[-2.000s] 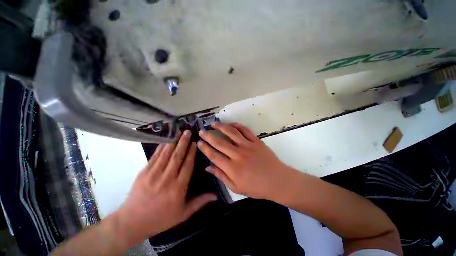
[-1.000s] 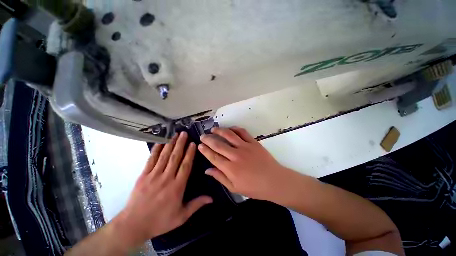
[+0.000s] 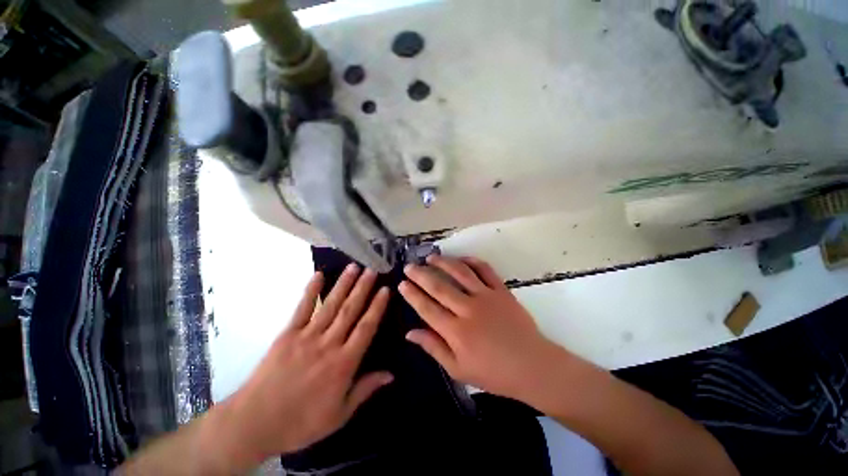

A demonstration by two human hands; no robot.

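Note:
A dark cut piece point(image 3: 377, 358) lies under the machine's needle area and runs down to the near table edge. My left hand point(image 3: 321, 372) lies flat on its left part, palm down, fingers a little apart and tips just below the presser foot area. My right hand point(image 3: 479, 321) rests on its right edge, fingertips beside the presser foot point(image 3: 423, 251), fingers bent and close together. Neither hand is seen gripping the cloth. The grey take-up lever guard point(image 3: 330, 186) hides part of the needle area.
The cream sewing machine head point(image 3: 549, 112) with green lettering spans the top. A stack of dark strips point(image 3: 88, 251) lies on plaid fabric point(image 3: 153, 279) at left. A small tan block point(image 3: 742, 313) lies on the table at right. A dark cloth bundle point(image 3: 744, 395) is at lower right.
The view has shifted, showing more of the machine's top and the stack at left. My hands stay at the needle area; my left fingers are slightly more spread.

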